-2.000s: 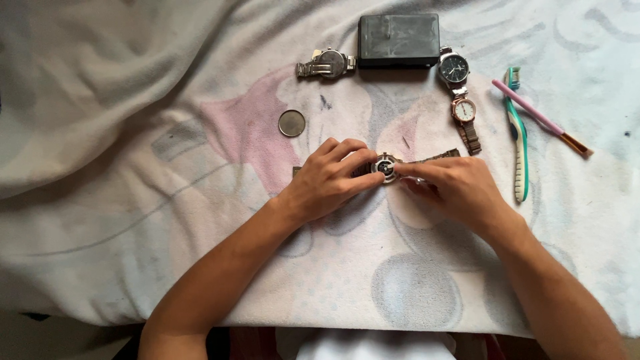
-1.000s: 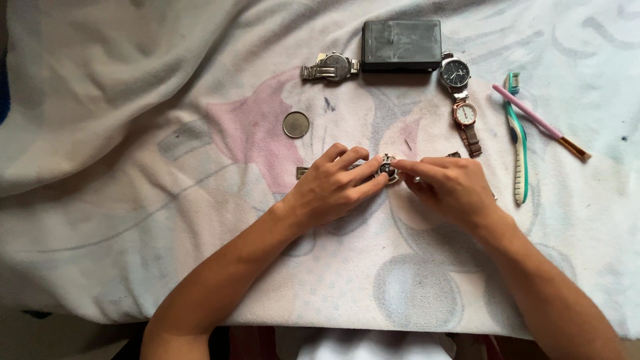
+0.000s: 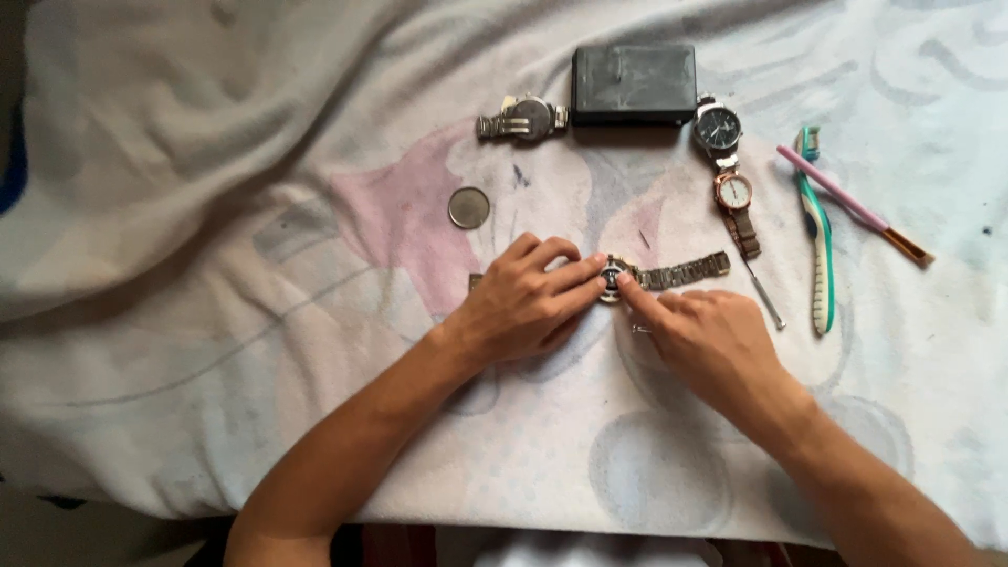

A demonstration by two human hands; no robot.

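A wristwatch [image 3: 612,285] with a metal link band lies on the cloth between both hands. Its band stretches out to the right, and the left part is mostly hidden under my left hand [image 3: 535,295]. The fingertips of that hand press on the watch's left edge, holding it. From the right, the index finger of my right hand [image 3: 701,327] touches the watch; its other fingers are curled. A small metal piece [image 3: 641,329] shows beside that hand. A round metal disc [image 3: 468,208], perhaps a case back, lies up and to the left.
Behind are a black box [image 3: 634,85] and a face-down metal watch [image 3: 529,120]. To the right lie a black-dial watch [image 3: 717,128], a watch with a brown strap [image 3: 734,192], a thin metal tool [image 3: 767,299], a toothbrush [image 3: 821,260] and a pink-handled brush [image 3: 843,193] on a wrinkled blanket [image 3: 315,197].
My right hand has shifted lower, uncovering the right part of the watch band. The thin metal tool now shows below the brown strap, where it was not visible before. My left hand stays at the watch.
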